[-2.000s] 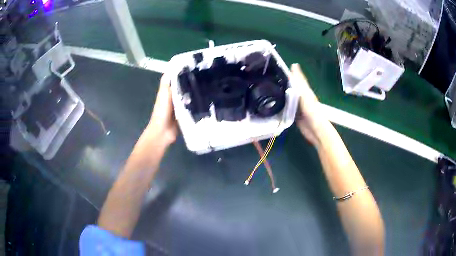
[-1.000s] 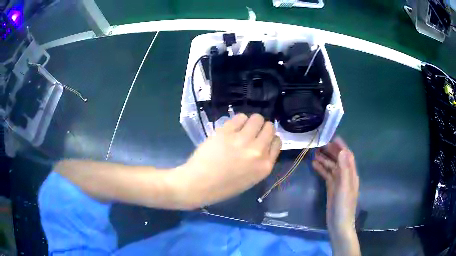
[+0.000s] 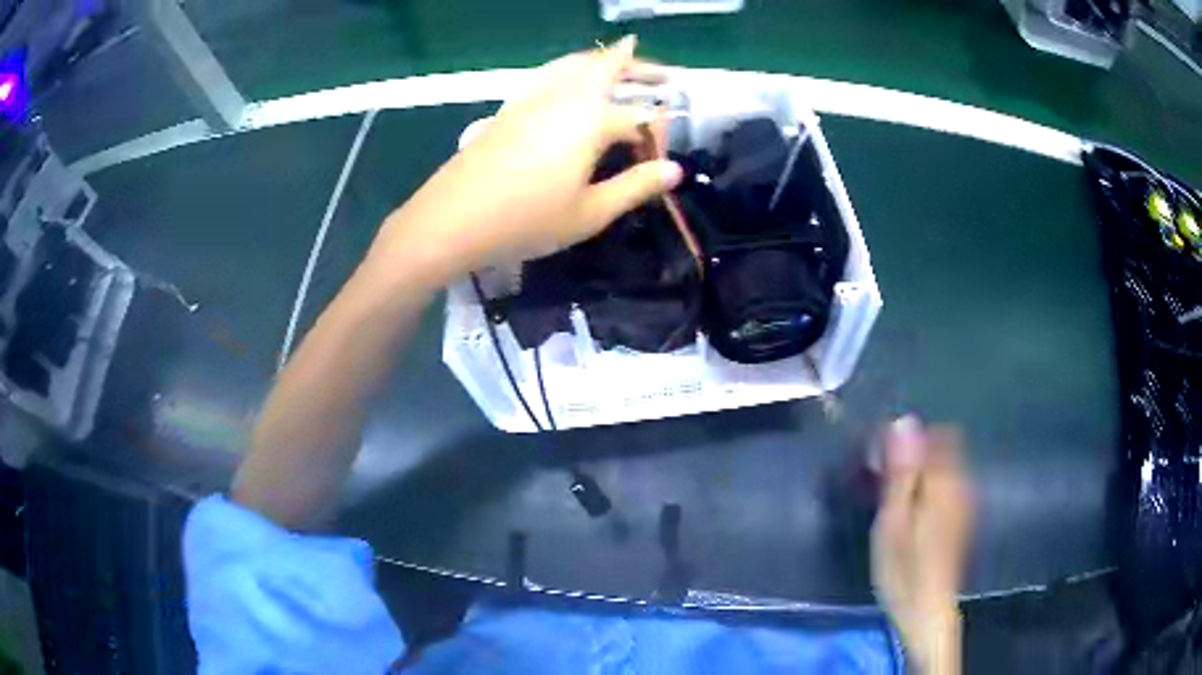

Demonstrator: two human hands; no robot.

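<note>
A white open housing [image 3: 659, 393] lies on the dark worktop. It holds a black optical unit [image 3: 620, 284], with a round black lens [image 3: 767, 306] at its near right corner. My left hand [image 3: 547, 158] is over the far left part, its fingers closed on thin orange-red lead wires [image 3: 682, 222] that run down towards the lens. It hides part of the housing. A black cable hangs over the near wall and ends in a small black connector [image 3: 589, 495]. My right hand [image 3: 923, 521] is blurred, right of the housing near the table edge; its grip is unclear.
Short black strips [image 3: 670, 530] hang at the near table edge. A black tray [image 3: 1144, 330] with yellow-topped parts is at right. Another white housing [image 3: 99, 350] lies at left. A white rail [image 3: 949, 116] and green conveyor [image 3: 844, 40] run along the far side, with more units on it.
The housing was carried onto the worktop. My left hand has moved from its near wall to the far side, raising the lead wires. The black connector now hangs in front. My right hand moved slightly nearer me.
</note>
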